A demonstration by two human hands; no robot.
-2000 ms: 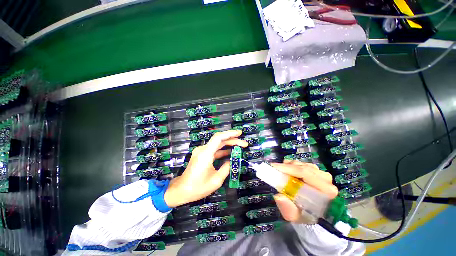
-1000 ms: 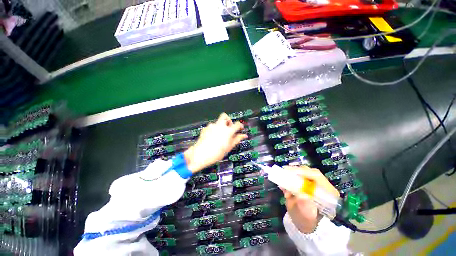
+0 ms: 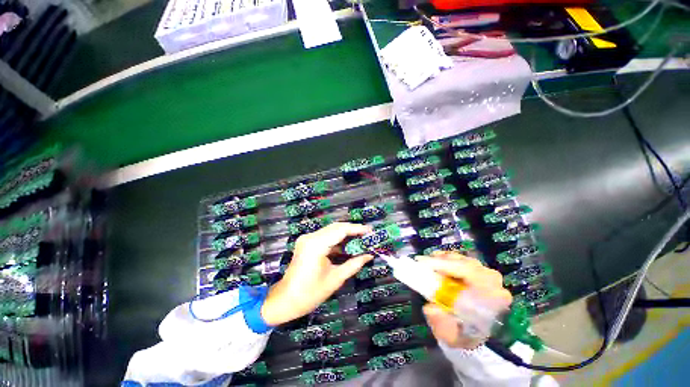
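My left hand (image 3: 312, 273) holds a green circuit board assembly (image 3: 374, 239) by its left end, between thumb and fingers, above the tray. My right hand (image 3: 470, 291) holds a glue syringe (image 3: 418, 277) with an amber band; its thin tip is at the lower edge of the held board. Whether the tip touches cannot be told. The syringe's green adapter cap (image 3: 515, 325) shows behind my right hand. The clear blister tray (image 3: 203, 246) bears columns of similar boards, partly hidden by my hands.
More trays of boards (image 3: 53, 280) are stacked at the left. A green conveyor (image 3: 250, 94) with a pale rail (image 3: 257, 145) runs behind. Red-handled pliers (image 3: 480, 45) and a white label (image 3: 414, 57) lie on a greyish sheet (image 3: 463, 102). An air hose (image 3: 632, 283) and cable trail right.
My left hand has come back from the tray's far rows toward the syringe and now holds a board. The syringe tip is now beside that board.
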